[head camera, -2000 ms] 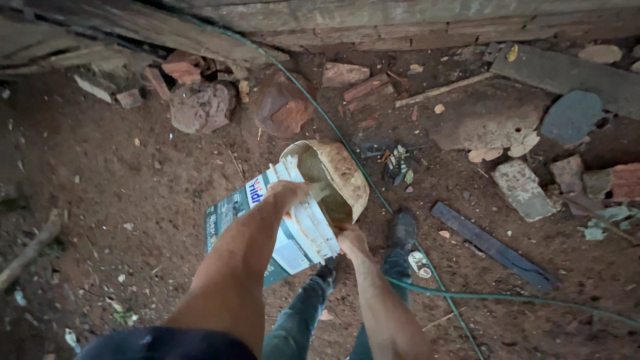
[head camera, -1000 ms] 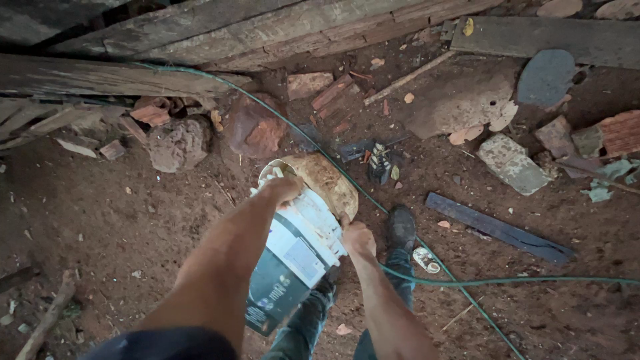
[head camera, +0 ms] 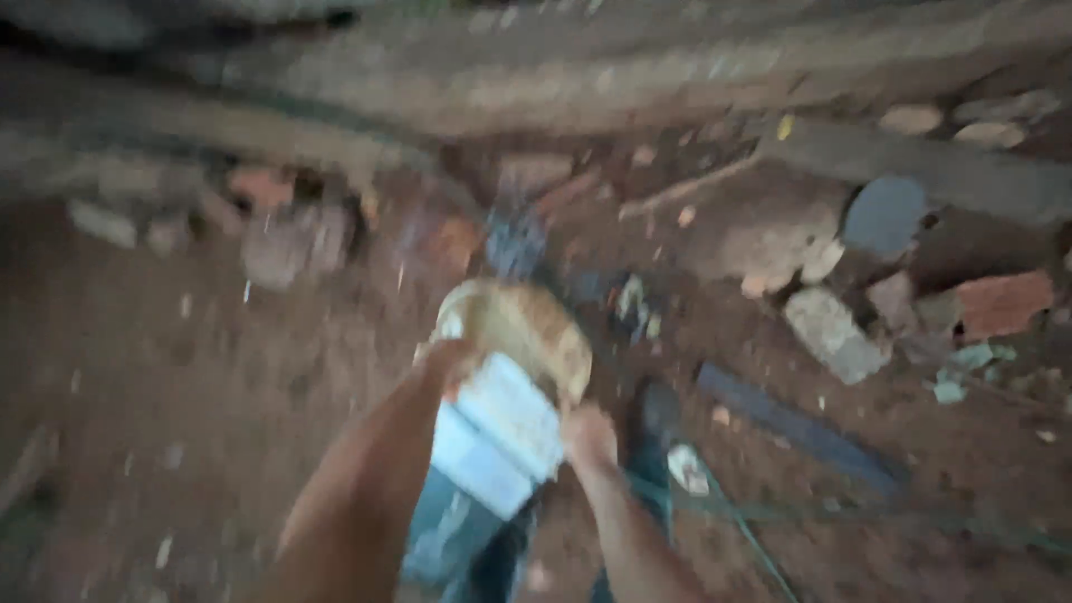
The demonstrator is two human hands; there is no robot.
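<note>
A white and dark plastic bucket [head camera: 494,448] hangs tilted between my arms, its mouth away from me. My left hand [head camera: 448,364] is closed on the bucket's near left rim. A tan, dirt-stained rounded piece [head camera: 548,327] lies at the mouth; blur hides whether it is a lid or a separate vessel. My right hand [head camera: 588,435] grips the right edge, where bucket and tan piece meet; which of them it holds is unclear. Just beyond the mouth is a bluish blurred patch [head camera: 515,243], perhaps liquid. What is inside the bucket cannot be made out.
Wooden boards [head camera: 536,92] run along the top. Rocks [head camera: 293,243] and broken bricks [head camera: 1005,303] lie before them. A dark flat bar [head camera: 800,427] rests on the soil at right. A green hose [head camera: 749,536] crosses the ground near my shoe [head camera: 659,406].
The bucket has turned to point more directly away from me, both hands still at its mouth. A bluish blurred patch now shows beyond the mouth. The view has shifted and blurred.
</note>
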